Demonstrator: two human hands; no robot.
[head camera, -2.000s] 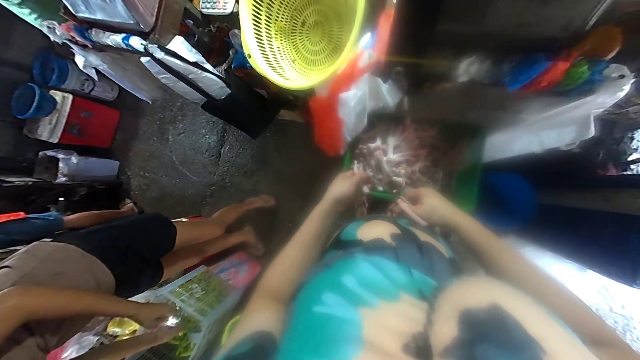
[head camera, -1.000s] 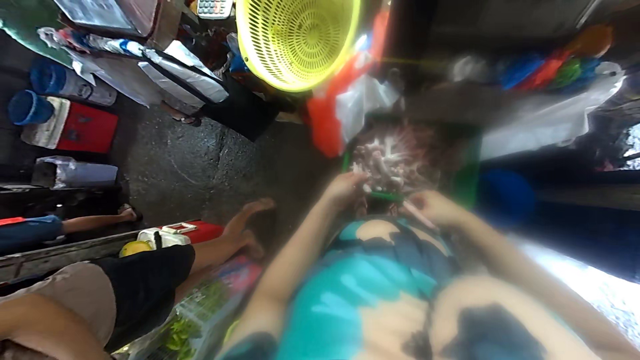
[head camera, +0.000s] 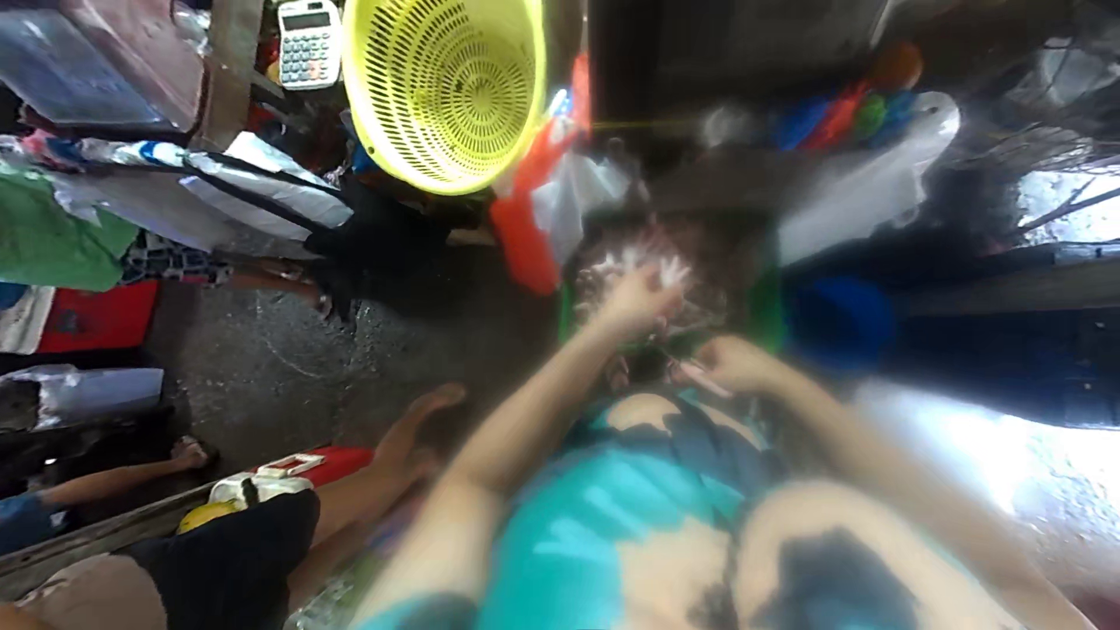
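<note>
A green plastic tub (head camera: 766, 306) stands in front of my knees and holds a heap of pale, whitish pieces (head camera: 630, 262), perhaps chicken feet; blur hides their exact kind. My left hand (head camera: 643, 297) reaches over the heap, its fingers at the pale pieces; whether it grips one cannot be made out. At the tub's near edge is my right hand (head camera: 735, 363), closed around a pinkish handle (head camera: 704, 381) of a thin tool, perhaps a knife or scissors, whose dark tip points toward the tub.
A yellow plastic basket (head camera: 446, 96) is beyond the tub to the left, beside a calculator (head camera: 309, 44). Red and white plastic bags (head camera: 525, 241) hang near the tub. A blue container (head camera: 840, 322) stands to its right. Other people's legs (head camera: 350, 503) are at the left, over a wet floor.
My left hand has moved from the tub's near edge farther in over the pale pieces. My right hand stays near that edge. The person at lower left has shifted.
</note>
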